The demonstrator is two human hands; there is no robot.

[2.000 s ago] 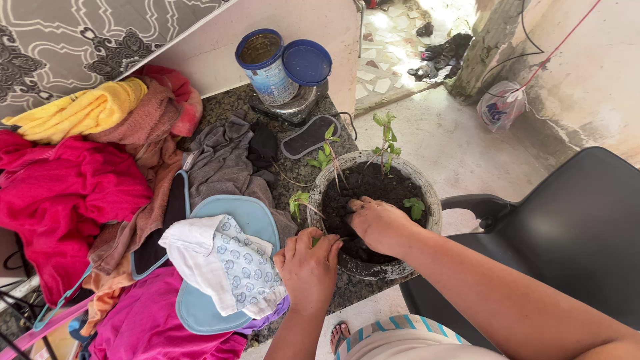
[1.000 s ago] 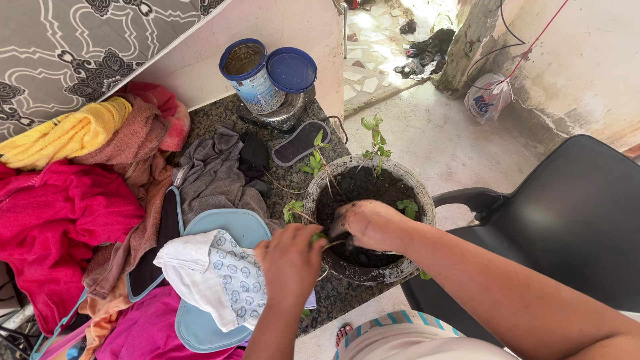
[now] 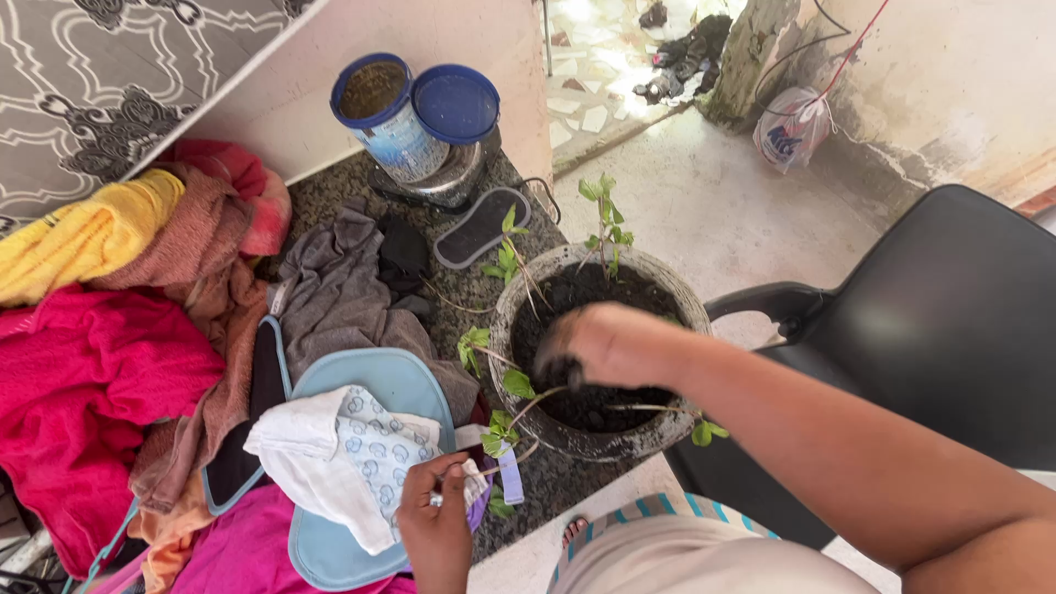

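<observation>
A round, weathered plant pot (image 3: 693, 305) holds dark soil (image 3: 606, 412), and leafy green cuttings (image 3: 606, 214) stand or lean around its rim. Blurred by motion, my right hand (image 3: 606, 346) is over the left part of the soil with its fingers bent down; whether it grips anything is hidden. My left hand (image 3: 436, 511) is below and left of the pot, beside the patterned white cloth, pinching a thin plant stem (image 3: 521, 456) between thumb and fingers. Another leafy stem (image 3: 538, 404) leans over the rim between the two hands.
The granite top (image 3: 569, 499) bears a heap of clothes (image 3: 91, 388), a light blue pad (image 3: 330, 549), a patterned white cloth (image 3: 363, 462), an open tin (image 3: 384, 124) with its blue lid (image 3: 455, 103) and a dark oblong pad (image 3: 481, 227). A black chair (image 3: 932, 330) stands at the right.
My left hand has moved away from the pot's rim, down and left, and now holds a stem. My right hand remains over the soil. A stem now lies over the pot's lower right rim.
</observation>
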